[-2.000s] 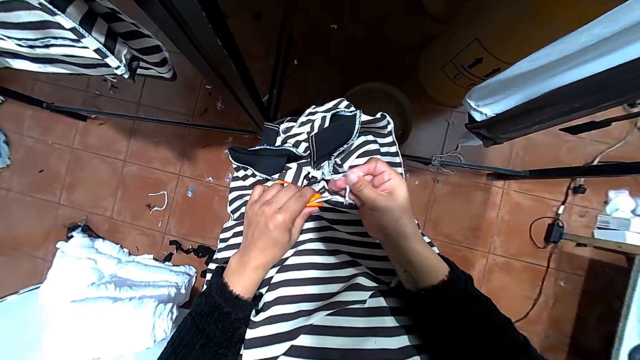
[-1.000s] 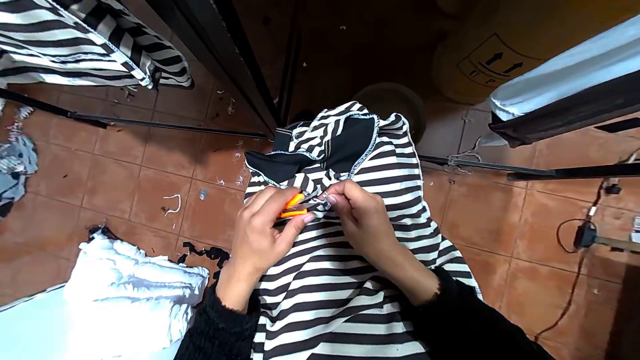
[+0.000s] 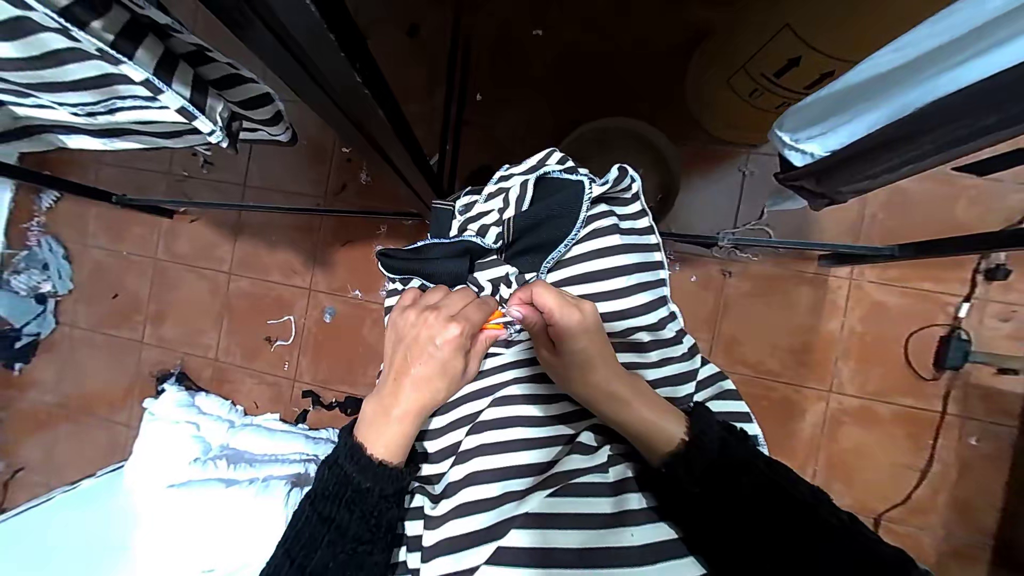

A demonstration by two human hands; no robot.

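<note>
A black-and-white striped garment (image 3: 560, 496) is spread over my lap, with black fabric pieces (image 3: 548, 224) edged in pale overlock stitching at its top. My left hand (image 3: 436, 344) is closed around a small orange-handled tool (image 3: 496, 320), possibly thread snips; most of it is hidden by the fingers. Close against it on the right, my right hand (image 3: 564, 336) pinches a bit of the garment or thread between thumb and index finger, at the tool's tip. What exactly lies between those fingertips is too small to tell.
White folded fabric (image 3: 232, 472) lies at lower left. Another striped cloth (image 3: 96, 80) hangs at upper left. Black metal bars (image 3: 288, 210) cross the tiled floor. White cloth (image 3: 888, 80) hangs at upper right. A cable with a black adapter (image 3: 952, 350) is at right; fabric scraps (image 3: 36, 280) lie left.
The orange handles, which stood out above the left hand one second ago, are now mostly covered by it. Both hands remain close together at the garment.
</note>
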